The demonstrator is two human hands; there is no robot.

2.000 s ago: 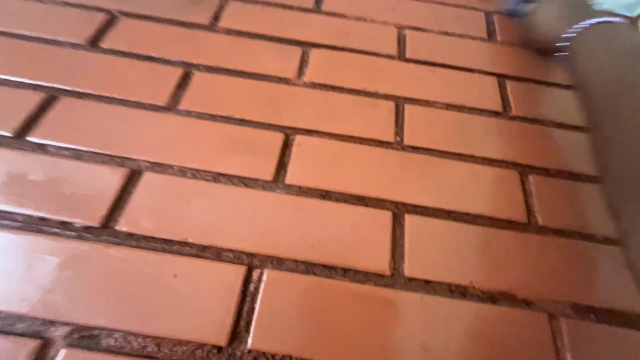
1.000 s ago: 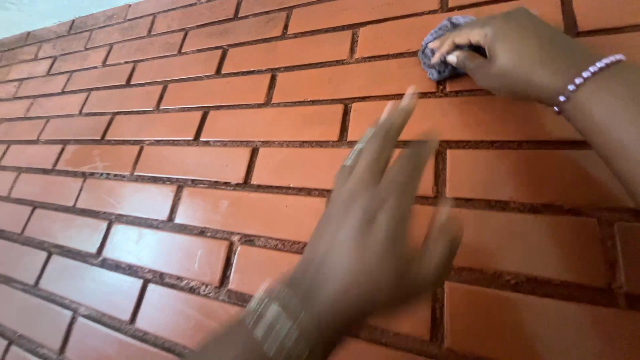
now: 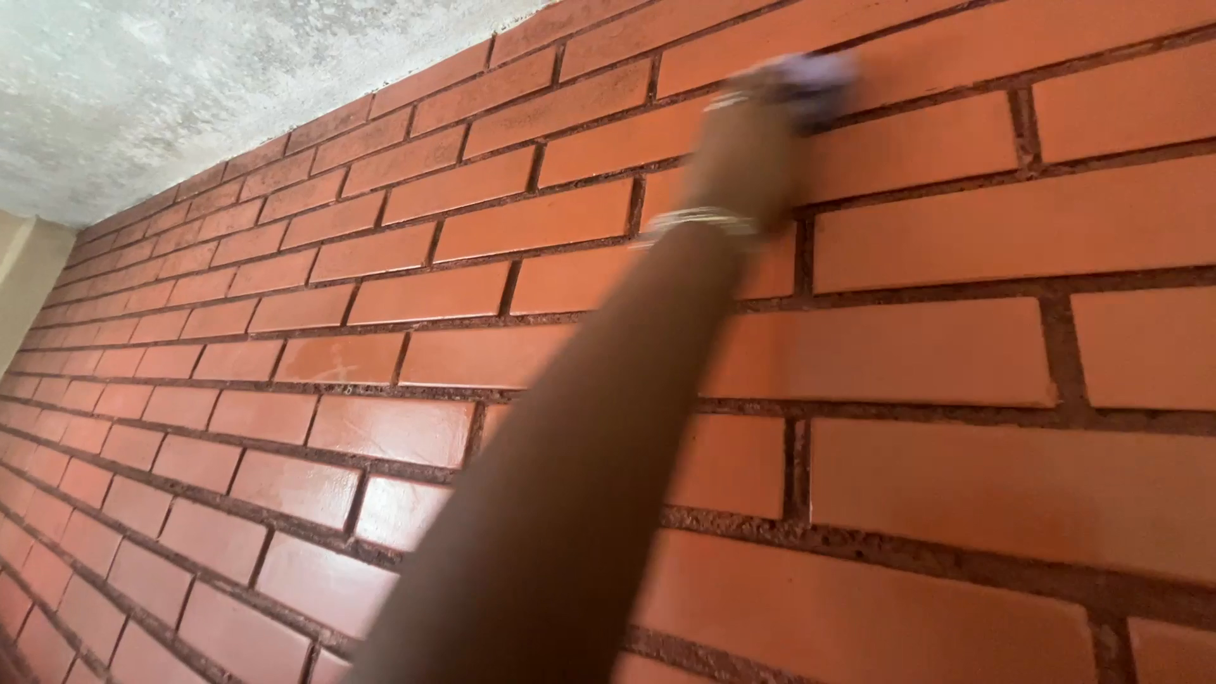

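Note:
My left hand (image 3: 750,157), blurred by motion, is raised to the upper part of a wall of glossy orange-red brick tiles (image 3: 950,351). Pale bands circle its wrist, and a light ring-like band shows near the fingers. The hand is closed on a bunched grey-purple cloth (image 3: 817,85), which lies against the tiles. Its fingertips are mostly hidden by blur and by the hand itself. The forearm rises from the bottom edge and covers part of the wall. My right hand is out of view.
A rough, mottled white-grey ceiling (image 3: 237,76) meets the top row of tiles at upper left. At the far left, a beige wall (image 3: 33,275) adjoins the tiled one. Dark recessed joints run between the tiles.
A second ago my right hand held the cloth and my left hand was apart from it; now the cloth is in my left hand, and my right hand has left the view. The view has shifted.

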